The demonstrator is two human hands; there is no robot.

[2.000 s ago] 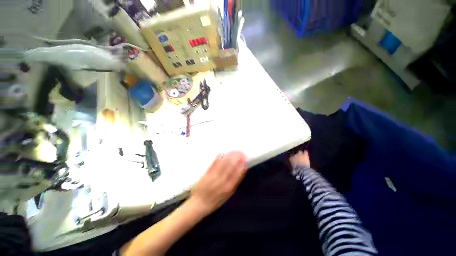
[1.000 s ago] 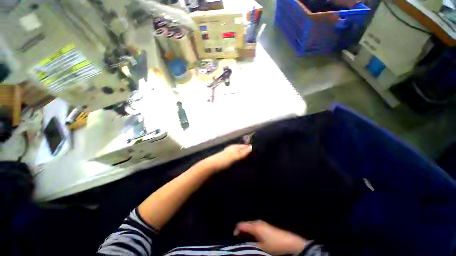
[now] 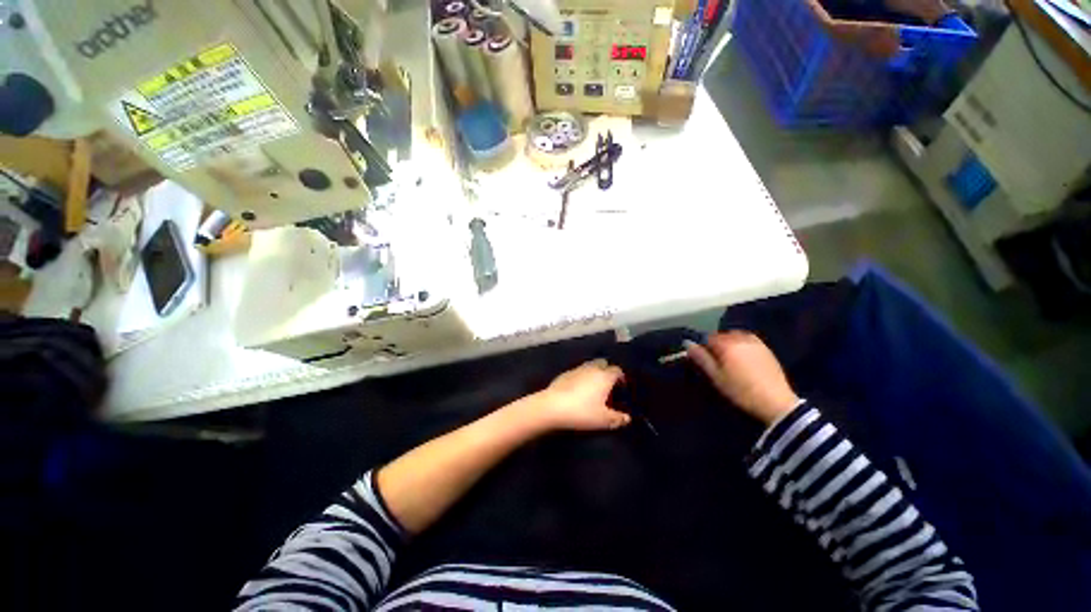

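Note:
A black garment (image 3: 514, 490) fills the lap below the front edge of the white table. My left hand (image 3: 589, 397) grips its cloth near the middle, thumb and fingers closing on a fold. My right hand (image 3: 744, 371) is to the right and slightly higher, its fingertips pinching the garment's edge at a small pale piece (image 3: 675, 356). The cloth between the hands is raised close to the table edge. The cream Brother machine head (image 3: 203, 108) is at upper left, with its bright metal clamp (image 3: 385, 285) beyond my left hand; no garment lies under it.
On the white table (image 3: 718, 227) lie a green-grey hand tool (image 3: 482, 255), black snips (image 3: 605, 161), a round dish of bobbins (image 3: 555, 136) and a phone (image 3: 166, 268). The control box (image 3: 598, 54) is behind. A deep blue bin (image 3: 981, 418) is at right, a blue crate (image 3: 826, 72) farther back.
My right hand has moved up and right from the lap to the garment's edge. My left hand has shifted slightly with the cloth. The view has turned, showing more of the machine head.

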